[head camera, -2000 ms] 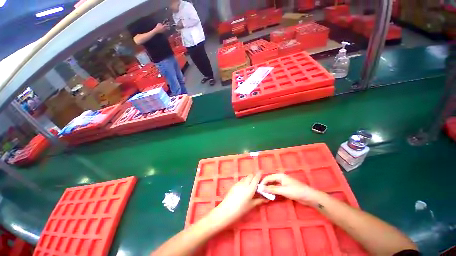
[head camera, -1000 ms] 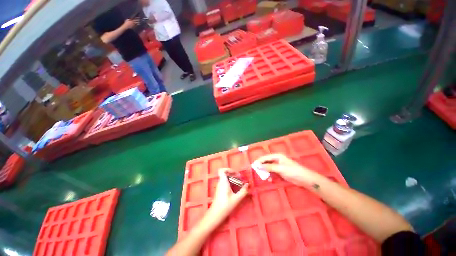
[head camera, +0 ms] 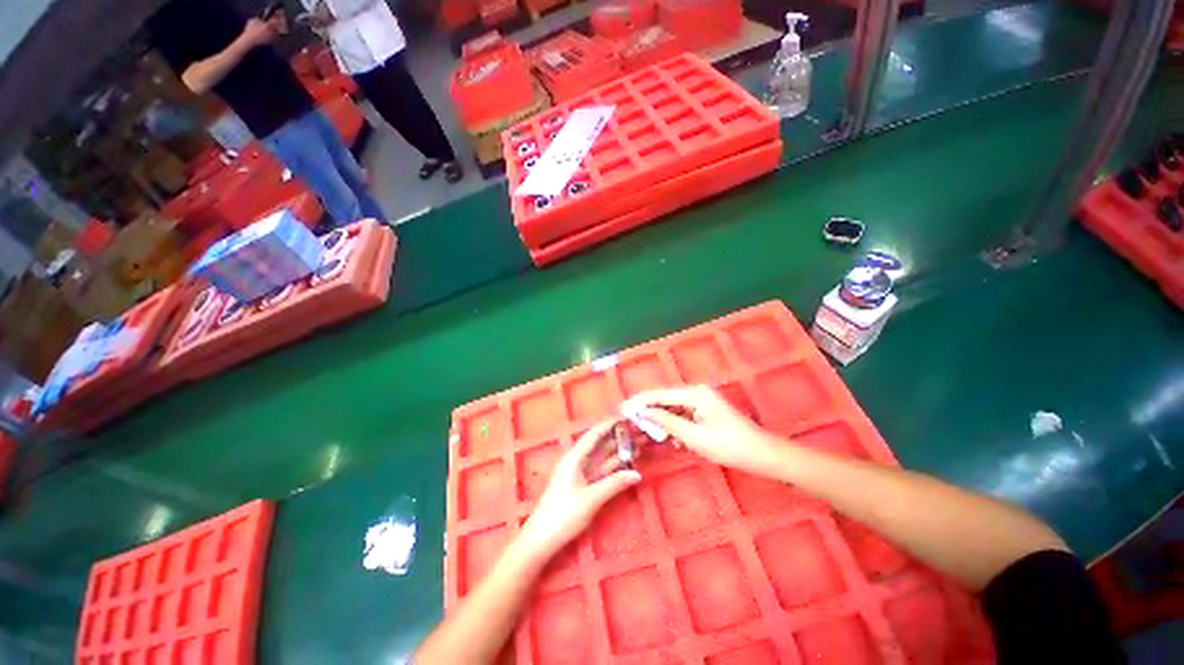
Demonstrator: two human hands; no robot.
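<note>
My left hand holds a small dark smartwatch body between thumb and fingers, tilted on edge, above the red foam tray. My right hand pinches a folded white cleaning cloth close beside the watch body; whether they touch is unclear. The tray pockets that show hold nothing. Another smartwatch body lies on the green bench behind the solvent dispenser bottle, which stands off the tray's far right corner.
A pocketed tray lies at left, with a crumpled white scrap beside it. Stacked trays bear a paper strip. A clear pump bottle, a metal post, a blue-white box and black parts stand farther off. Two people stand beyond.
The cloth and watch body were together, then apart one second ago, and are now close again. The watch body has turned on edge. The camera view has shifted, moving the scene left and up.
</note>
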